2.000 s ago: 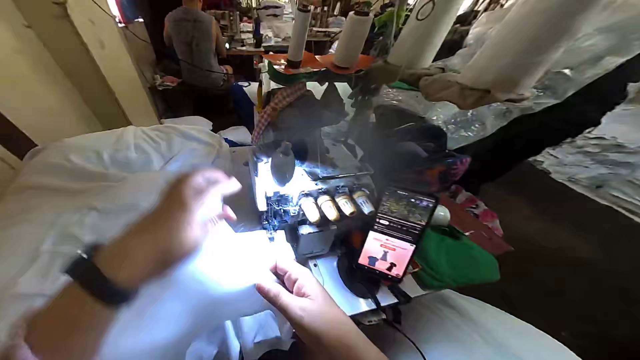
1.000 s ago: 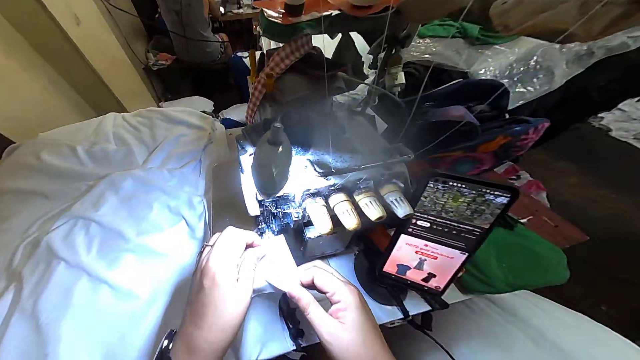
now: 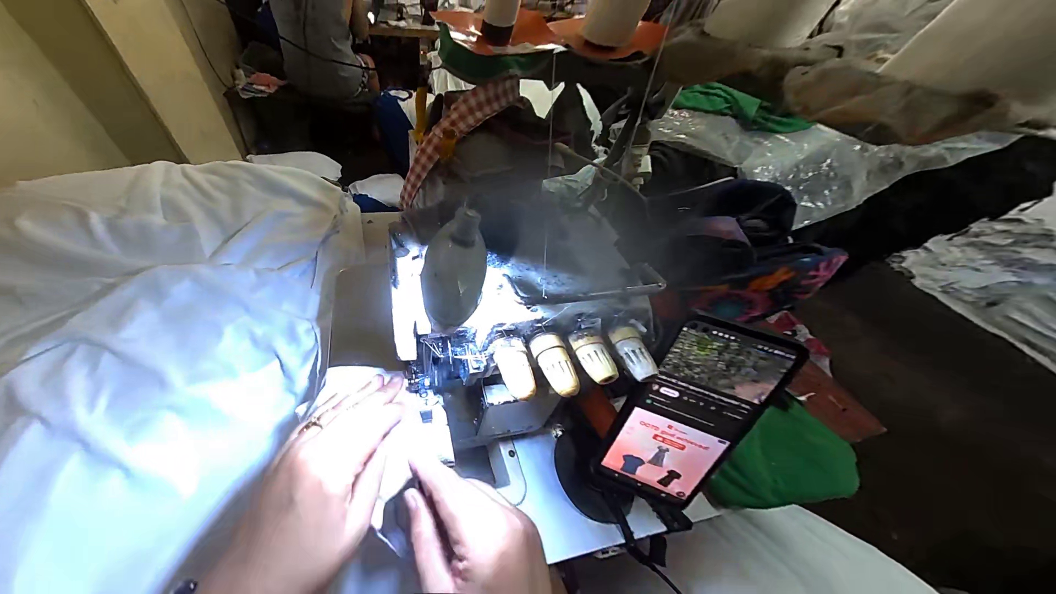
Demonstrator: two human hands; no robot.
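An overlock sewing machine (image 3: 462, 363) with several cream tension knobs (image 3: 553, 363) stands before me, brightly lit by a lamp (image 3: 454, 272) at its needle area. My left hand (image 3: 334, 470), with a ring on one finger, lies flat on white fabric (image 3: 394, 466) just left of the presser foot. My right hand (image 3: 478, 528) pinches the edge of that fabric between thumb and index finger, in front of the machine. A large heap of white fabric (image 3: 157, 330) fills the left side.
A smartphone (image 3: 701, 408) with a lit screen stands on a holder right of the machine. Green cloth (image 3: 788, 458) lies behind it. Thread cones (image 3: 615, 21) stand above. A person (image 3: 318, 49) sits at the back left. Clear plastic (image 3: 825, 161) lies at the back right.
My left hand, raised and blurred two seconds ago, has come down onto the fabric by the needle area. Since one second ago it lies flatter. My right hand stays at the fabric's edge.
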